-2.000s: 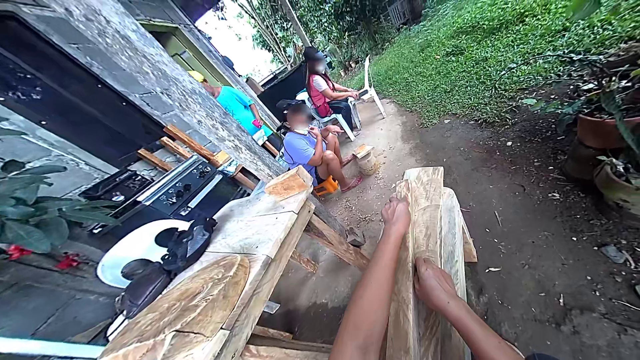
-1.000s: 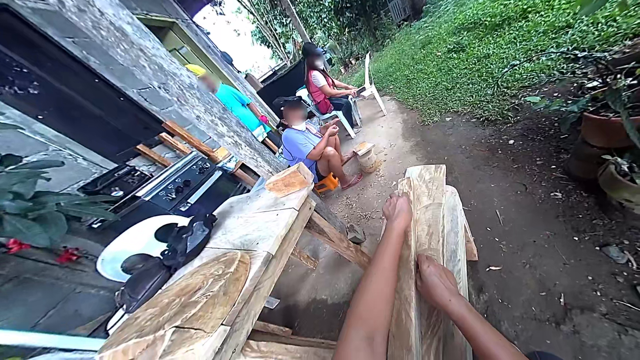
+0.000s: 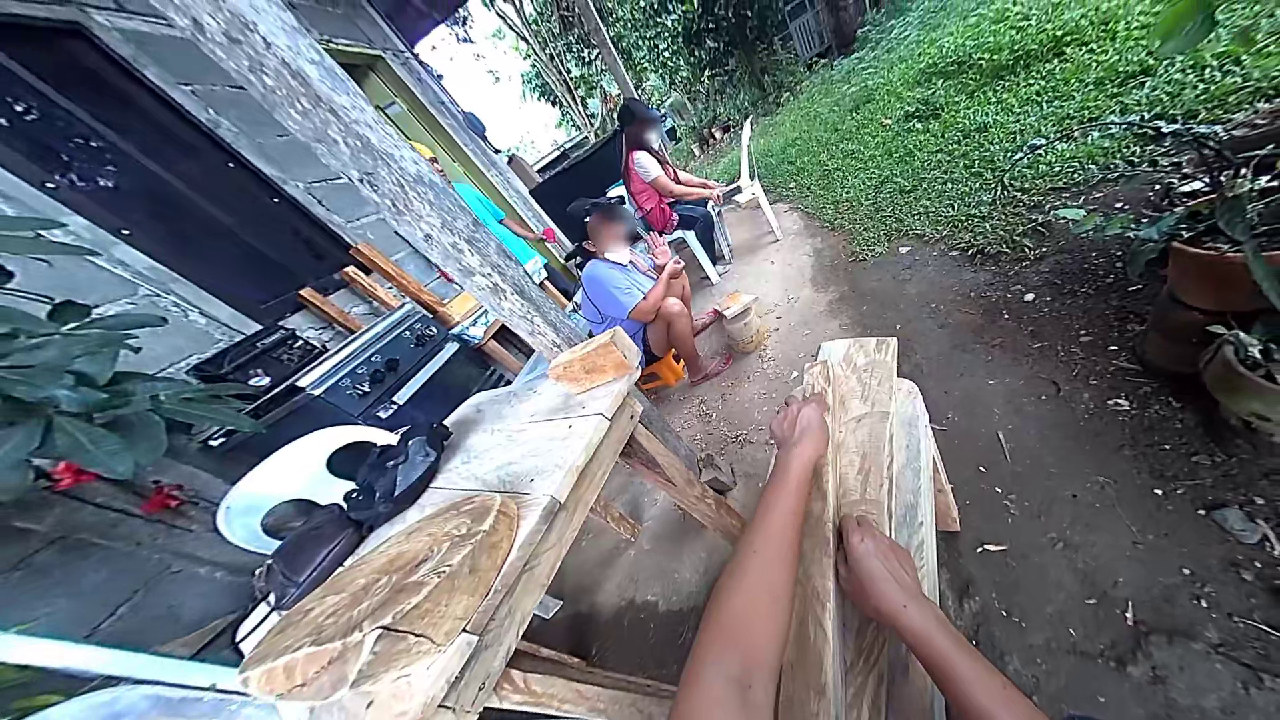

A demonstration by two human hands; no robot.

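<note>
Wooden planks [image 3: 868,400] lie lengthwise in front of me at the lower right. My left hand [image 3: 801,427] is curled on the narrow left plank near its far end, its fingers closed around the edge. Nearer to me, my right hand [image 3: 878,572] presses on the planks with its fingers bent; whether it grips an edge is hard to tell. Left of my arms stands a rough wooden table [image 3: 530,445], with an oval carved wooden piece [image 3: 400,590] on its near end and a wood block [image 3: 592,362] at its far corner.
A black bag [image 3: 310,550] and a white basin [image 3: 290,475] are at the table's left. Beyond, a person in a blue shirt [image 3: 615,290] sits on an orange stool, another in a red vest [image 3: 655,190] on a chair. Potted plants [image 3: 1215,275] stand at right.
The person in the blue shirt has raised a hand. The person in turquoise by the wall is now more hidden behind it. My hands have stayed in about the same place.
</note>
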